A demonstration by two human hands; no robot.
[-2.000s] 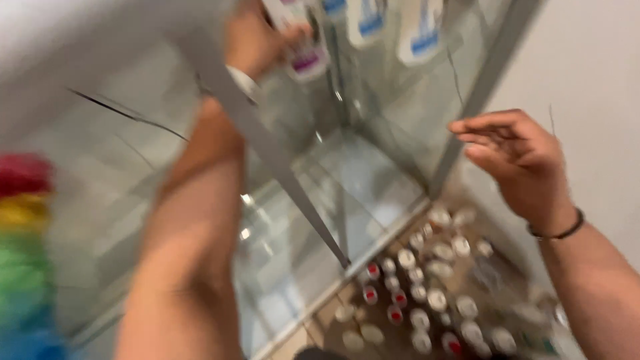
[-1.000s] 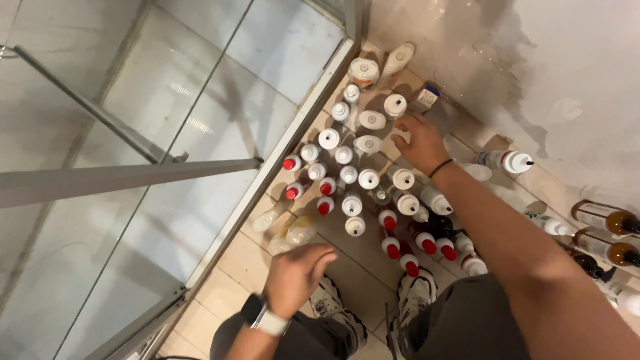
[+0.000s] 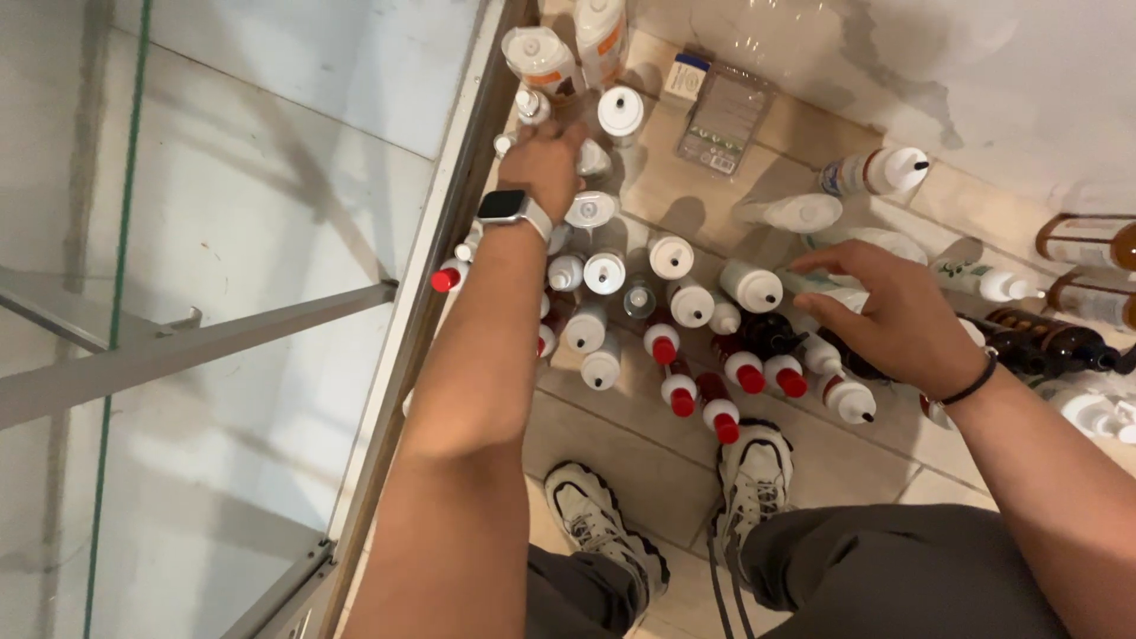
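Observation:
My left hand [image 3: 543, 169], with a smartwatch on its wrist, reaches down among white-capped plastic bottles at the upper middle; its fingertips are partly hidden, so a grip cannot be told. A white-capped bottle [image 3: 620, 110] stands just right of its fingers, and an oval-capped bottle [image 3: 592, 209] is below them. Over the bottles on the right hovers my right hand [image 3: 896, 315], fingers apart and nothing held. A white-capped bottle [image 3: 753, 288] stands left of its thumb. Several bottles with red tips [image 3: 662, 344] are grouped between the two forearms.
A glass cabinet with a metal frame bar [image 3: 204, 342] fills the left side. Two bottles with orange labels [image 3: 541, 62] stand at the top, near a clear plastic package [image 3: 726, 117] and a small box [image 3: 686, 78]. Brown bottles [image 3: 1087, 240] are at the right. My shoes [image 3: 754, 479] are below.
My left hand has moved from near my knees to the upper bottles. My right hand has left the upper bottles and is now over those on the right. The view has shifted down from the cabinet.

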